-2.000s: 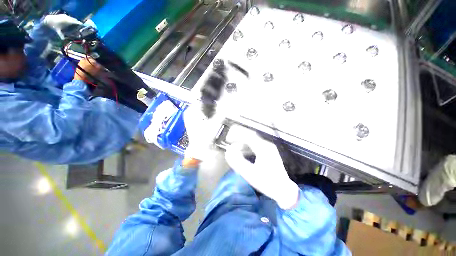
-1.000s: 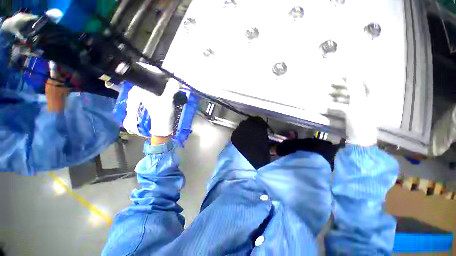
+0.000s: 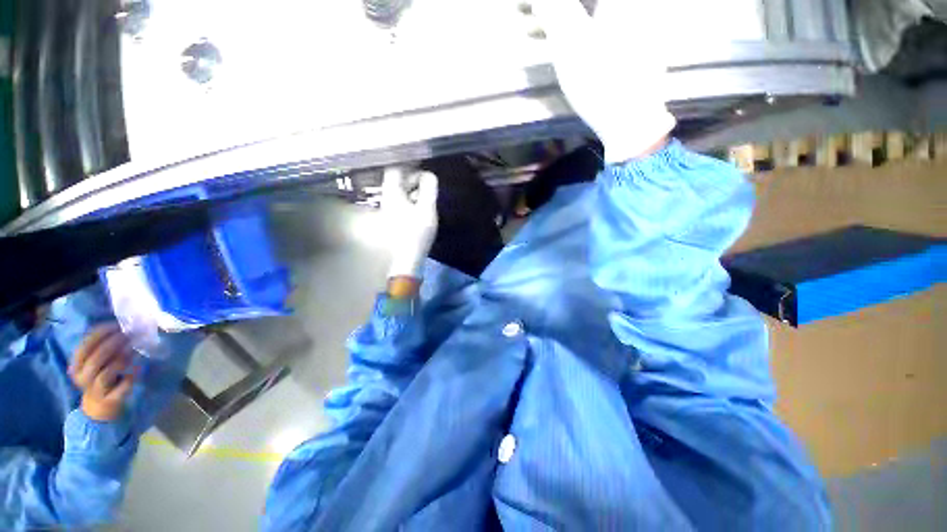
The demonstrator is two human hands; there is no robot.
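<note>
The ball transfer table lies in front of me, its pale plate overexposed, with round metal balls. My right hand, in a white glove, is over the table near its front edge; its fingers blend into the white plate and reach the picture's top edge. My left hand, also gloved, is just below the table's metal edge with fingers apart and nothing visible in it. A small blue screw bin with dark parts hangs at the edge, left of my left hand.
A blurred long black shape runs along the left edge. A person's bare hand is at lower left. Silver rollers are at upper left. A blue-and-black unit lies on a cardboard-topped pallet at right. A metal stand is on the floor.
The view has swung right and down. My left hand has let go of the black tool it held near the bin and moved right along the table edge. My right hand stays over the table.
</note>
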